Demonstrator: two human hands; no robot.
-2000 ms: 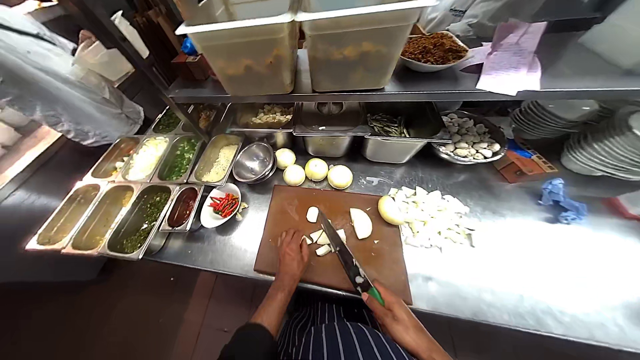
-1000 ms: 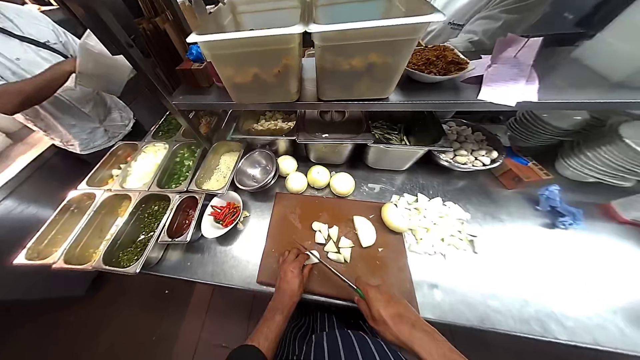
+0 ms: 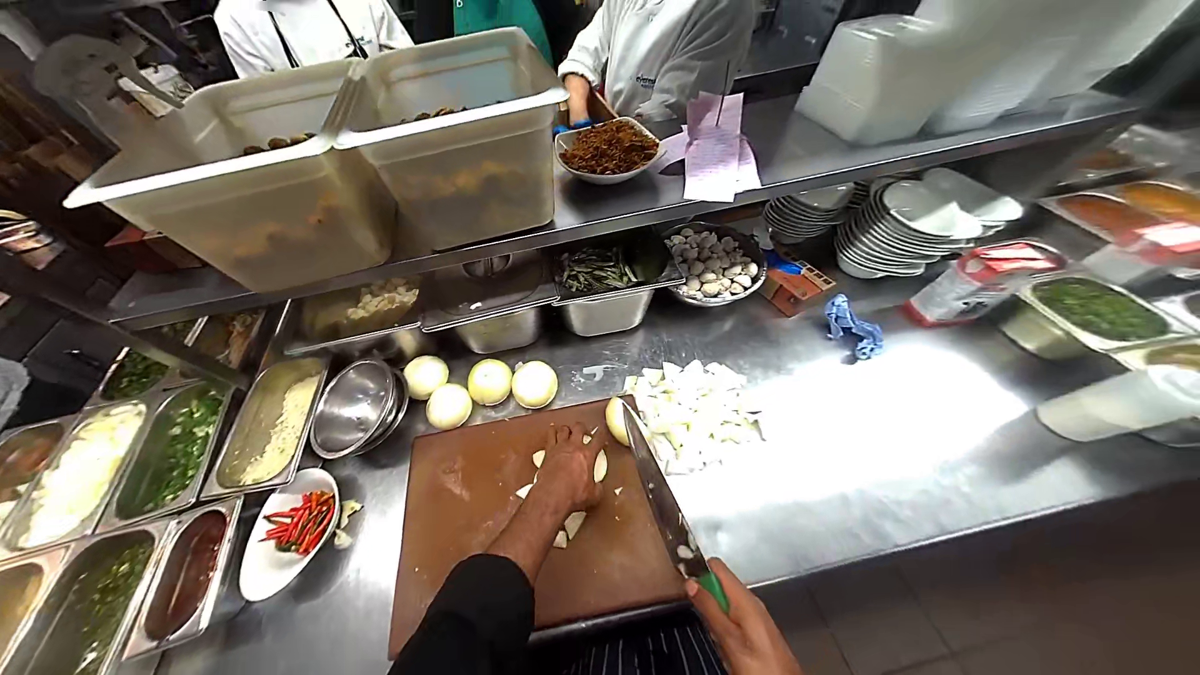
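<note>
My left hand (image 3: 568,473) rests on white onion pieces (image 3: 575,523) on a brown cutting board (image 3: 469,525); its fingers partly hide them, so whether it grips any cannot be told. My right hand (image 3: 745,623) holds the green handle of a chef's knife (image 3: 661,487), its blade pointing away along the board's right side. A peeled whole onion (image 3: 617,420) sits at the board's upper right edge, against a heap of chopped onion (image 3: 694,412) on the steel counter. Several peeled onions (image 3: 489,382) stand behind the board.
Steel bowls (image 3: 354,408), a white dish of red chillies (image 3: 253,558) and pans of cut vegetables (image 3: 173,450) lie left. Overhead, a steel shelf (image 3: 647,202) carries large plastic tubs (image 3: 459,169). Right are a blue cloth (image 3: 853,328) and stacked plates (image 3: 900,225). People stand beyond the shelf.
The knife has moved right, away from the cut pieces it touched a second ago. My left hand has moved forward over the pieces. The view has shifted to the right.
</note>
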